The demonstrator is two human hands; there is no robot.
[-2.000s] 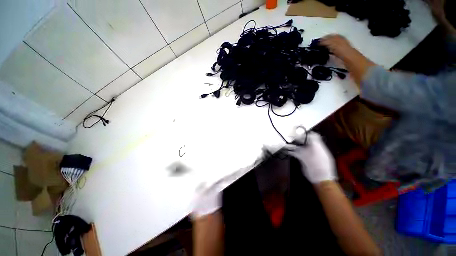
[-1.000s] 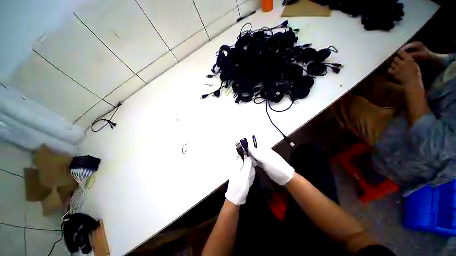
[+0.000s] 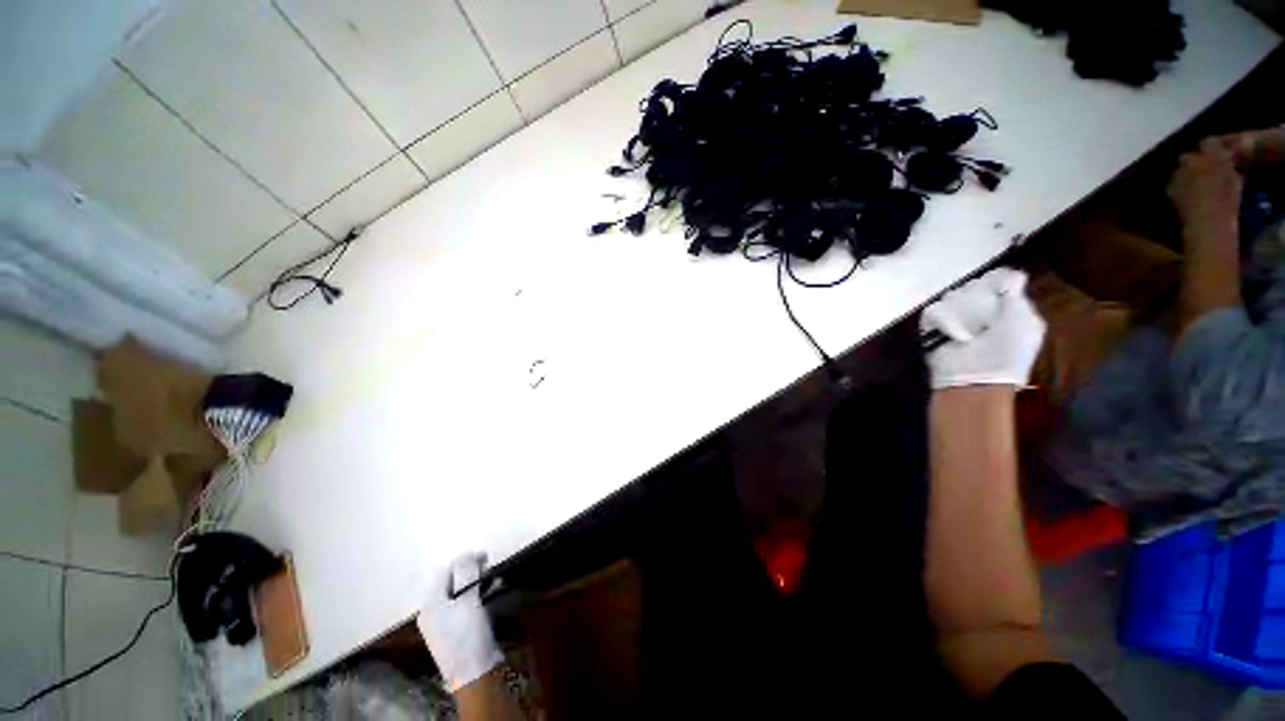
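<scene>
My left hand, in a white glove, is at the table's front edge at lower left, closed on a black cable end. My right hand, also white-gloved, is at the table edge on the right, with short black cable pieces at its fingers. Whether one cable runs between the hands is unclear against the dark table edge. A large black cable heap with plugs lies on the white tabletop. One loose cable hangs from it to the front edge.
A single looped cable lies by the tiled wall. A black block with white strands, black bundles and cardboard are at left. Another person's arm and a blue crate are at right.
My hands were together at the front edge holding black cable ends. They are now far apart, the left towards lower left and the right towards upper right. The view has shifted slightly.
</scene>
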